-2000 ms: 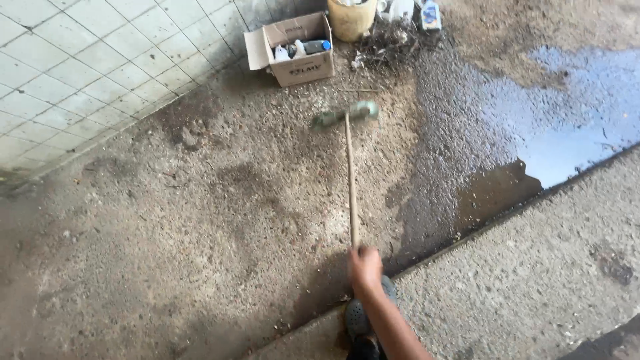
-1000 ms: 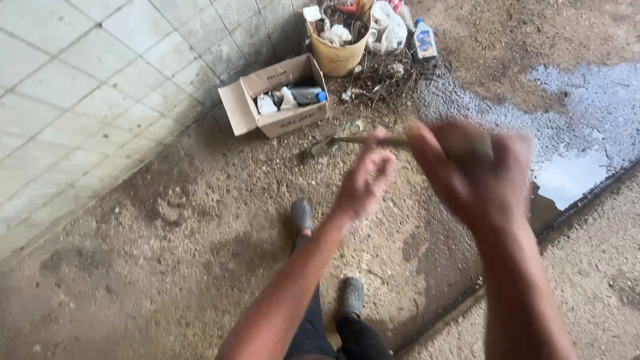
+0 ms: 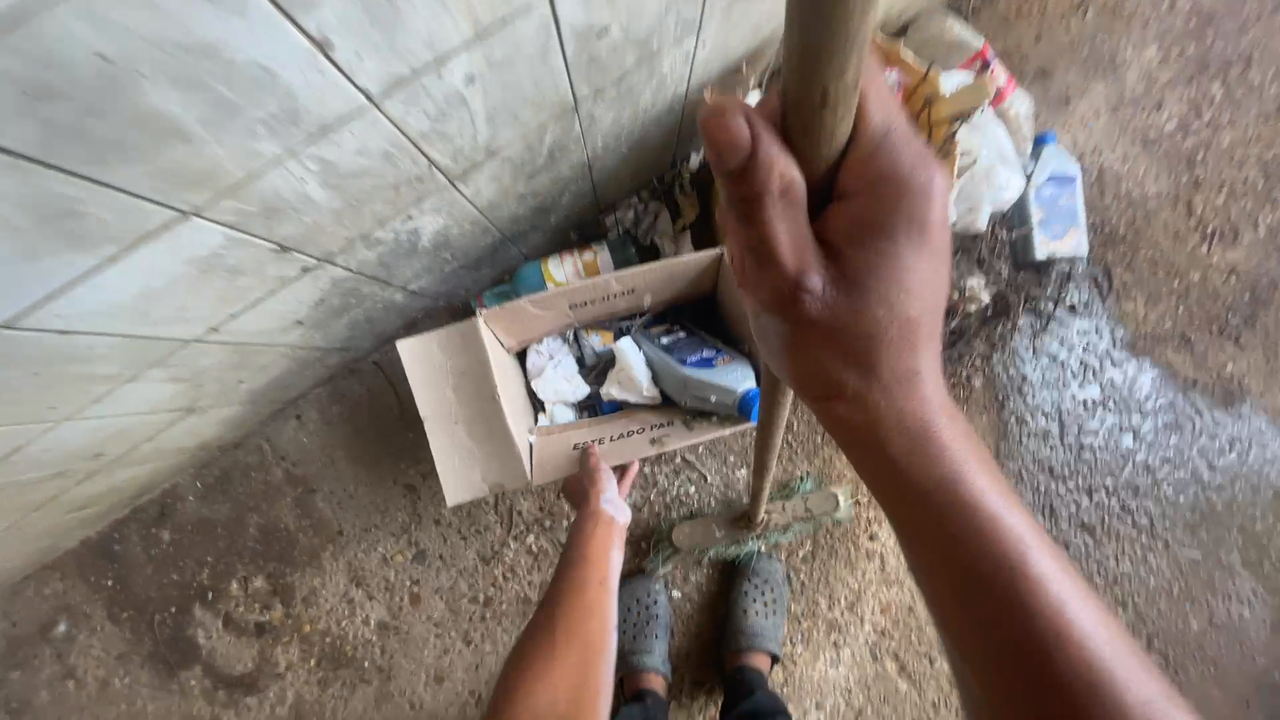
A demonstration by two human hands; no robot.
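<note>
My right hand (image 3: pixel 850 250) grips the wooden handle (image 3: pixel 826 80) of a push broom, held near upright. The broom's head (image 3: pixel 760 522), with green bristles, rests on the floor just ahead of my feet. My left hand (image 3: pixel 598 484) is at the near side of an open cardboard box (image 3: pixel 655 445), fingers spread at its lower edge; whether they grip it cannot be seen. In the box lie a grey plastic bottle with a blue cap (image 3: pixel 695 366) and crumpled white paper (image 3: pixel 556 372). One flap of the box sticks out to the left.
A tiled wall (image 3: pixel 300 170) runs behind the box. Between them lies a teal bottle (image 3: pixel 565 268). Plastic bags (image 3: pixel 985 180), twigs and another grey bottle (image 3: pixel 1057 205) lie at the upper right. Wet floor (image 3: pixel 1130 420) is on the right. My grey clogs (image 3: pixel 757 605) stand near the broom head.
The left hand has moved to the box's near side. The broom, earlier stretched out ahead, now stands nearly upright in the right hand. The view has moved closer to the box.
</note>
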